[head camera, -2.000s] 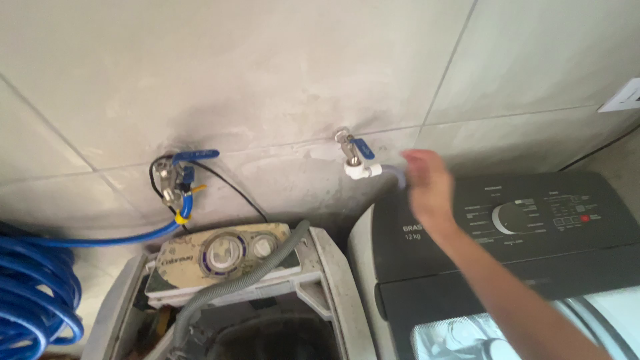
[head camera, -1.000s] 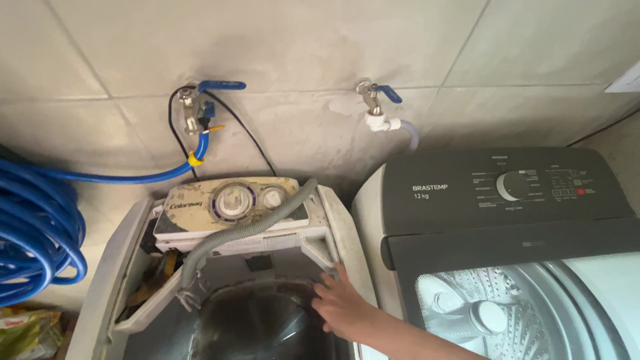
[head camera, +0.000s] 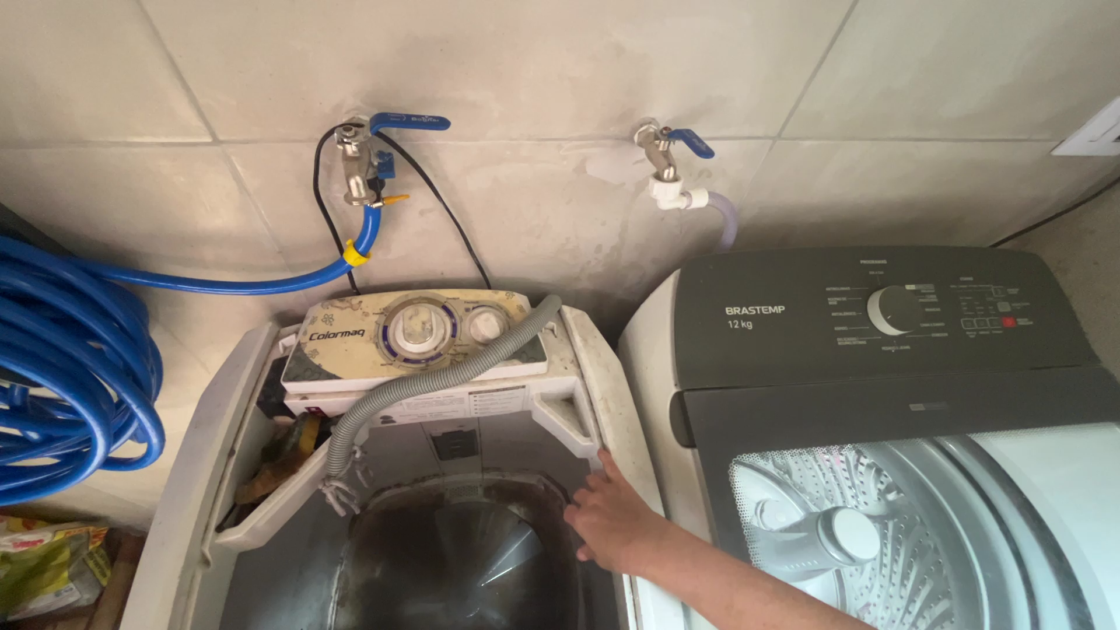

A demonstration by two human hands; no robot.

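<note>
My right hand (head camera: 617,518) is at the right rim of the old white Colormaq washing machine (head camera: 623,411), its fingers apart over the inner edge and nothing held in them. Dark water or a dark, stained bottom (head camera: 464,560) shows inside the tub. A grey corrugated drain hose (head camera: 437,378) lies across the control panel (head camera: 350,337) and hangs into the tub, its end tied with a strip. To the right stands a Brastemp washing machine (head camera: 787,350) with a see-through lid. My left hand is out of view.
Two wall taps with blue levers, one at left (head camera: 357,166) and one at right (head camera: 658,157), stick out of the tiled wall. A coiled blue hose (head camera: 70,376) hangs at left. A pale hose (head camera: 724,219) runs behind the Brastemp machine. Plastic packages (head camera: 52,569) lie at lower left.
My right hand has moved from beside the right tap down to the old machine's right rim, where it was also one second ago.
</note>
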